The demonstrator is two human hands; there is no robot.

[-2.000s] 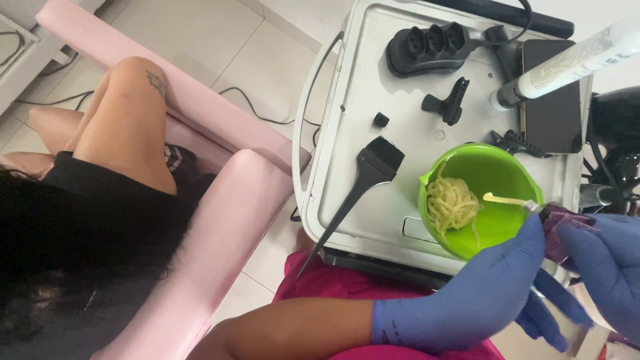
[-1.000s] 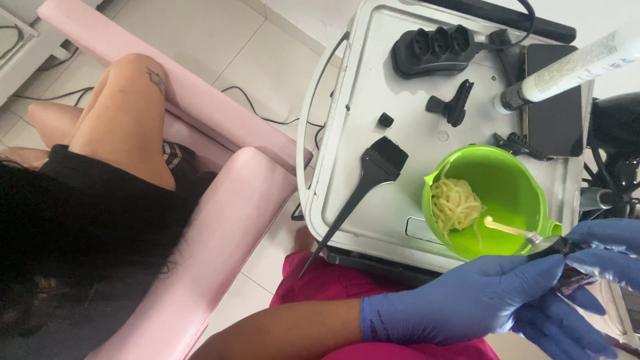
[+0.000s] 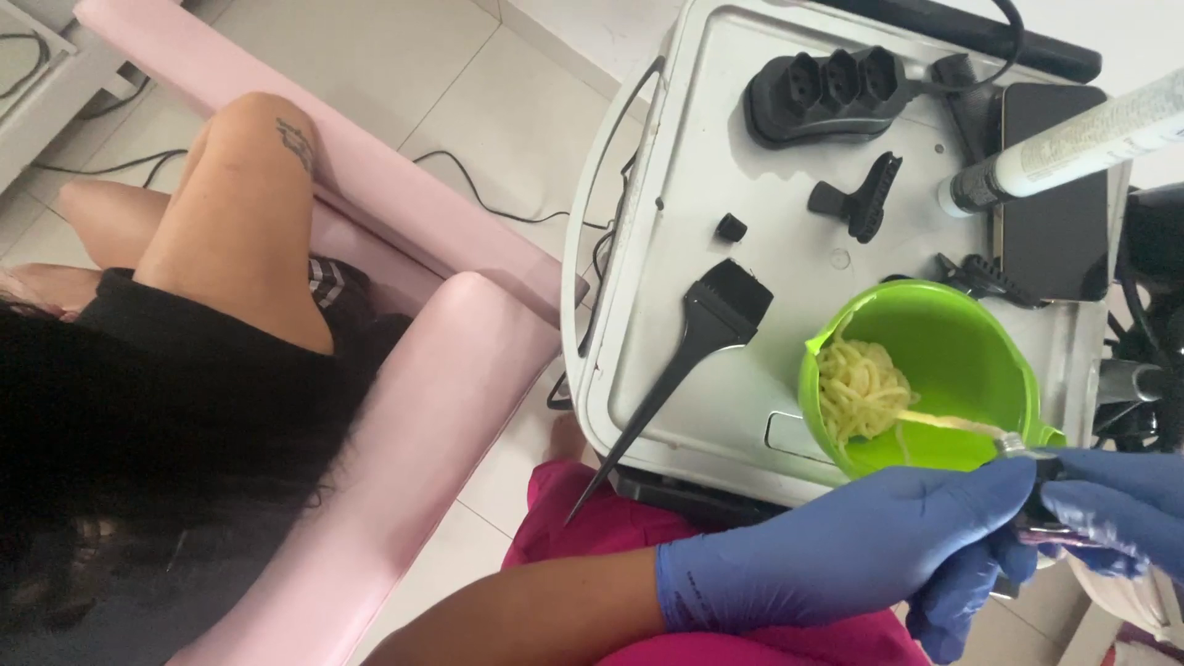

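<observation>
My left hand, in a blue glove, grips a dark tube near its silver neck, at the lower right. My right hand, also gloved and partly cut off by the frame edge, closes on the same tube from the right. A strand of pale yellow cream runs from the nozzle to a coiled heap inside a lime green plastic bowl. Left of the bowl, a black tint brush lies with its handle tip past the trolley's edge. Fingers hide much of the tube.
The white trolley top bears a black power strip, black hair clips, a small black cap, a dark phone and a white spray can. A person in black sits in a pink chair at left. Cables cross the floor.
More of the cream strand has come out into the bowl. My right hand has moved from below the tube's far end to close around it beside my left hand.
</observation>
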